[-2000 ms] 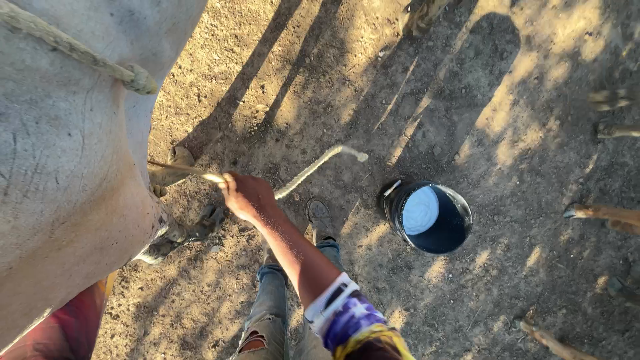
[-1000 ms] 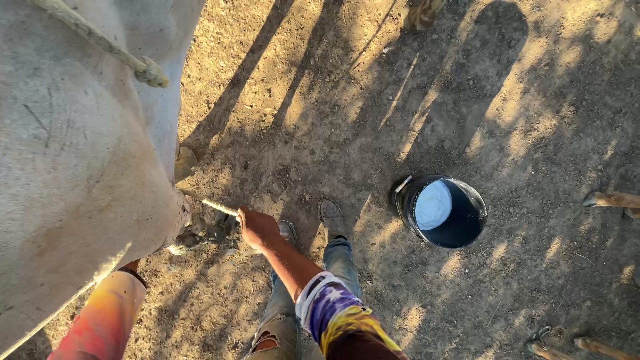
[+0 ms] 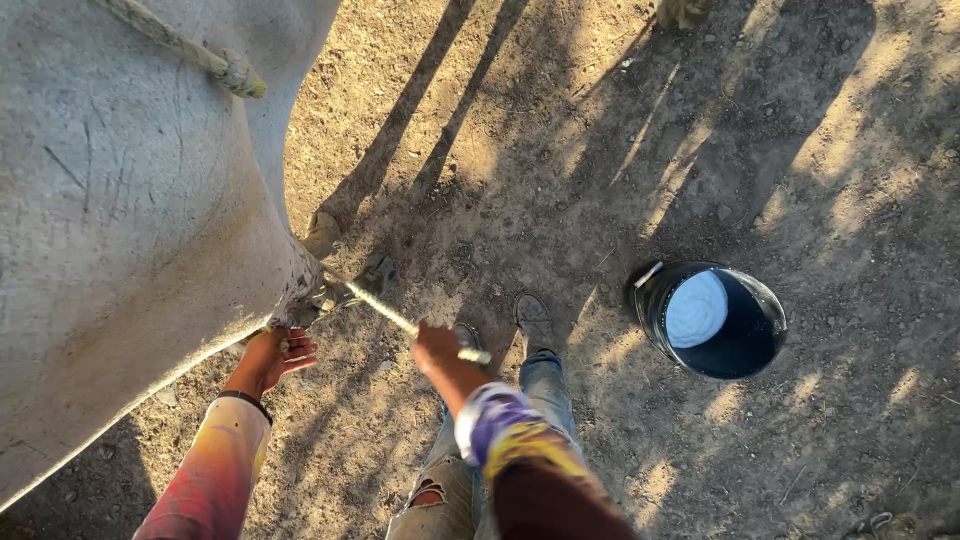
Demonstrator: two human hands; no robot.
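Observation:
My right hand (image 3: 439, 352) is shut on a pale rope (image 3: 382, 304), its short end sticking out past the fist. The rope runs up and left to the dark, dirty lower legs (image 3: 311, 292) of a large pale grey animal, likely a cow (image 3: 150, 210). My left hand (image 3: 281, 356) is beside the animal's lower edge, palm up with fingers apart; part of it is hidden, and a small thing near the palm is unclear. To the right, a black bucket (image 3: 754, 322) stands tilted in view, with foamy white liquid (image 3: 696, 309) inside.
A thicker knotted rope (image 3: 240, 75) lies against the animal's side at the upper left. My shoes (image 3: 532, 315) and torn jeans are below, on dry dirt ground (image 3: 540, 187) with long shadows. A hoof or foot (image 3: 682, 11) shows at the top edge.
My left hand has come into view beside the animal's lower edge. The rope's free end, long and trailing two seconds ago, now shows only short beyond my right fist.

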